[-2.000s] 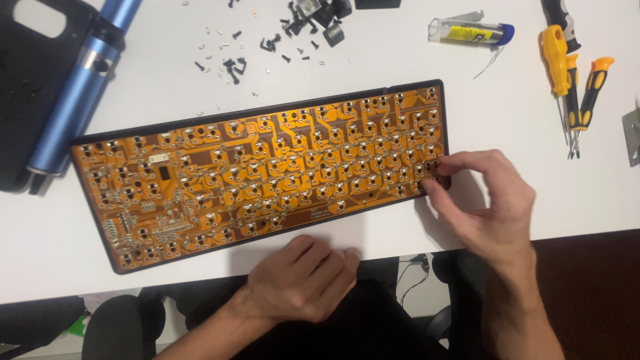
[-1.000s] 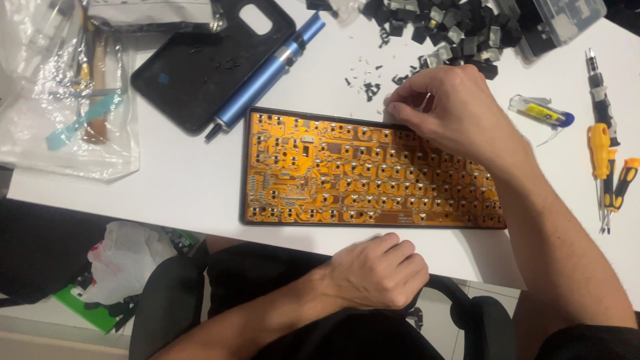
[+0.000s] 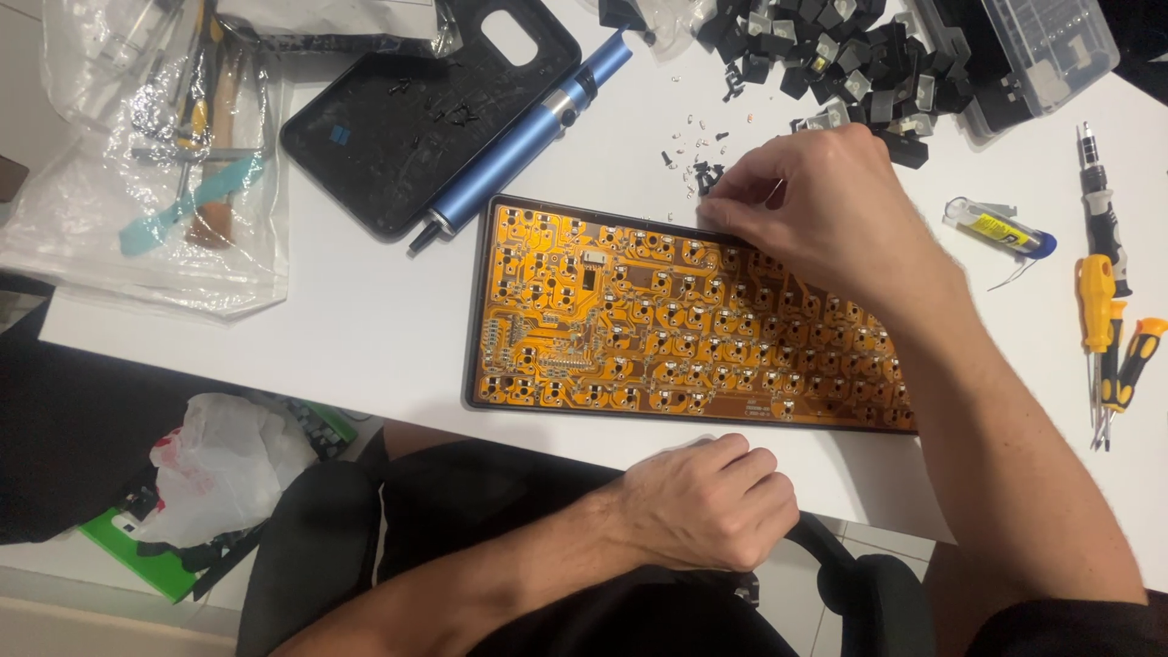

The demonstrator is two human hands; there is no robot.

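Observation:
An orange keyboard circuit board [image 3: 639, 319] in a black frame lies on the white table, its upper right part covered by my right forearm. Just beyond the frame's top edge my right hand [image 3: 803, 196] reaches down with fingertips pinched beside a small pile of black screws [image 3: 705, 175]; whether anything is between them is hidden. My left hand [image 3: 716, 502] rests curled at the table's front edge, below the board, with nothing visible in it. Tiny pale parts [image 3: 691, 146] are scattered around the screws.
Behind lie black keycaps [image 3: 821, 55] and a clear plastic case [image 3: 1049, 55]. A black phone case [image 3: 365, 137] with screws and a blue cylindrical tool [image 3: 520, 151] are left. A clear bag of tools [image 3: 246, 274] is far left; a small tube [image 3: 995, 228] and screwdrivers [image 3: 1095, 301] are right.
My right hand has moved from the board's right end to the screw pile beyond its top edge. My left hand stays curled near the front edge. The view has shifted left.

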